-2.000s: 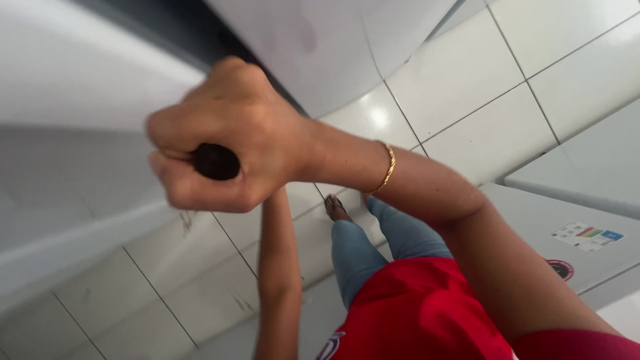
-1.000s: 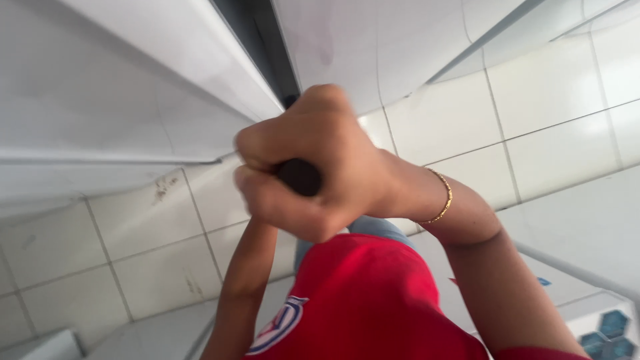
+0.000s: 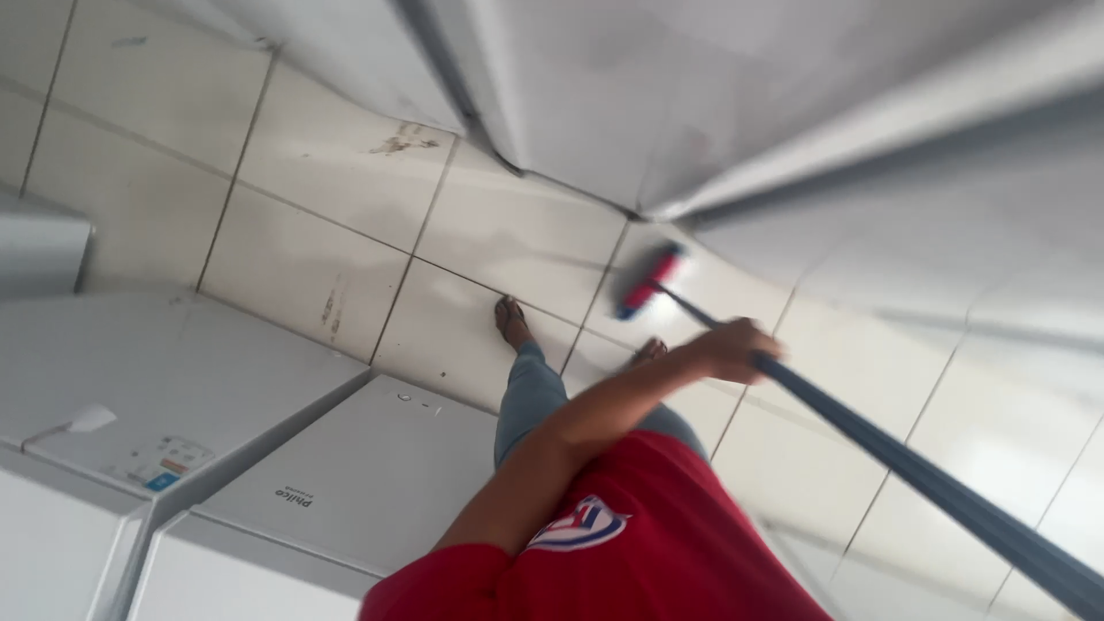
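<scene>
My left hand (image 3: 738, 350) is closed around the dark grey handle (image 3: 897, 453) of a broom, a little above its lower end. The handle runs from the lower right corner up and left to a red and blue broom head (image 3: 649, 280), which is blurred and lies at the tiled floor (image 3: 509, 233) in front of my feet. The bristles cannot be made out clearly. My right hand is out of view, as is the top end of the handle.
Large white appliances (image 3: 586, 95) stand along the top and upper right, close to the broom head. More white appliances (image 3: 345, 474), one marked Philco, fill the lower left. Dark smudges (image 3: 405, 140) mark the floor tiles. My sandalled feet (image 3: 510, 317) are between the rows.
My right hand, earlier closed on the dark handle end in mid-view, has left the frame. The broom head and my left hand have come into sight. The view has turned strongly.
</scene>
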